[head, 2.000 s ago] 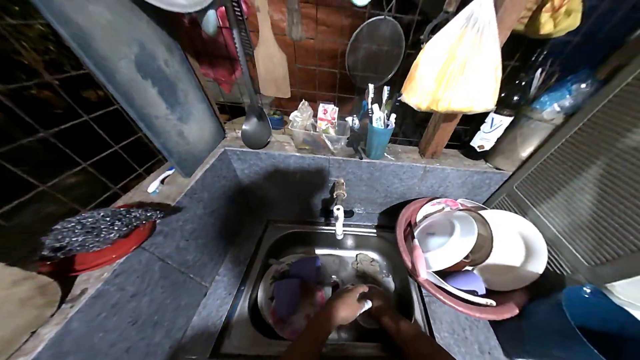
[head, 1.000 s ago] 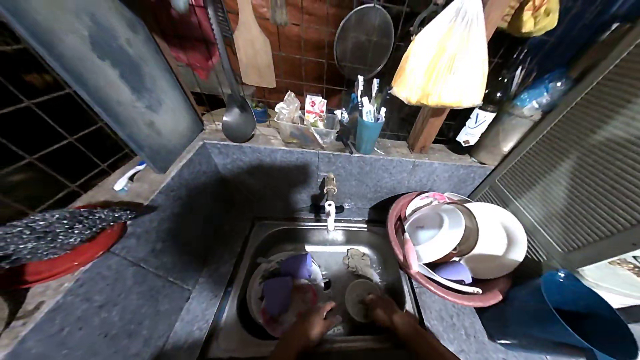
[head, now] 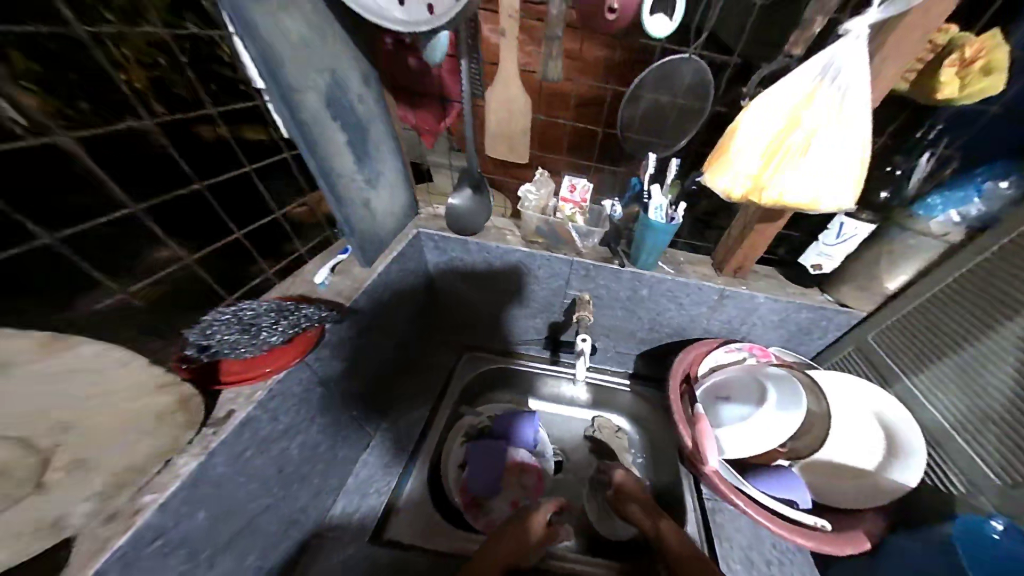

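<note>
A steel sink (head: 578, 406) holds dishes on its left side, among them purple cups (head: 486, 466) and a pink-patterned plate (head: 520, 480). Over the lower middle of the sink is my left hand (head: 534, 528), fingers curled, beside the patterned plate; whether it grips anything is unclear. My right hand (head: 626, 494) is shut on the rim of a pale round dish (head: 602, 508), tilted in the right half of the sink. Behind that dish lies a light-coloured cloth or scrubber (head: 610, 436). The white-spouted faucet (head: 582, 352) stands at the back.
A pink basin (head: 688, 360) with plates and bowls stands right of the sink. On the back ledge are a blue-green cup (head: 652, 240) of toothbrushes and a clear plastic container (head: 560, 228). A red lid or basin (head: 264, 364) sits left. Utensils and a plastic bag (head: 800, 128) hang above.
The pale dish, lying low in the sink a second ago, is now tilted in my right hand. My left hand stays near the patterned plate.
</note>
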